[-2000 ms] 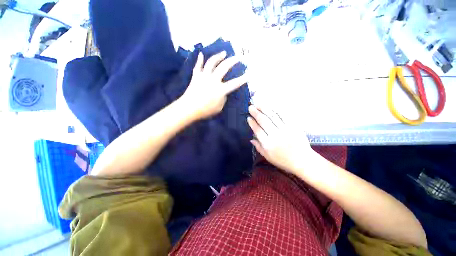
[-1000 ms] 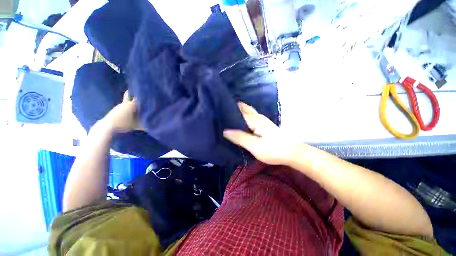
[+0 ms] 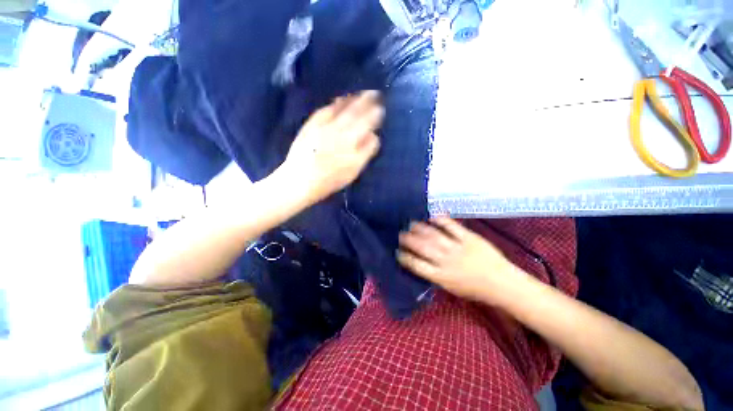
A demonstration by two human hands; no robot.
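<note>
The dark navy garment (image 3: 241, 88) is heaped on the white machine table and hangs over its front edge onto the red checked apron. Its right edge, with pale thread, runs down from the machine parts at the top. My left hand (image 3: 341, 144) lies on the cloth, slightly blurred, with fingers bent; whether it grips cloth is unclear. My right hand (image 3: 438, 255) is at the cloth's lower right edge above the apron, fingertips on the cloth; a grip cannot be made out. The needle is not discernible.
Scissors with yellow and red handles (image 3: 664, 128) lie on the table at right. The ruler-marked front edge (image 3: 579, 202) runs below them. A blue crate (image 3: 116, 257) and a grey box with a fan (image 3: 76, 132) are at left. Dark cloth with a plaid piece (image 3: 711, 281) is at lower right.
The garment is spread flatter, with its lower end now down over the apron. My left hand has moved right onto the cloth. My right hand has moved slightly down and right.
</note>
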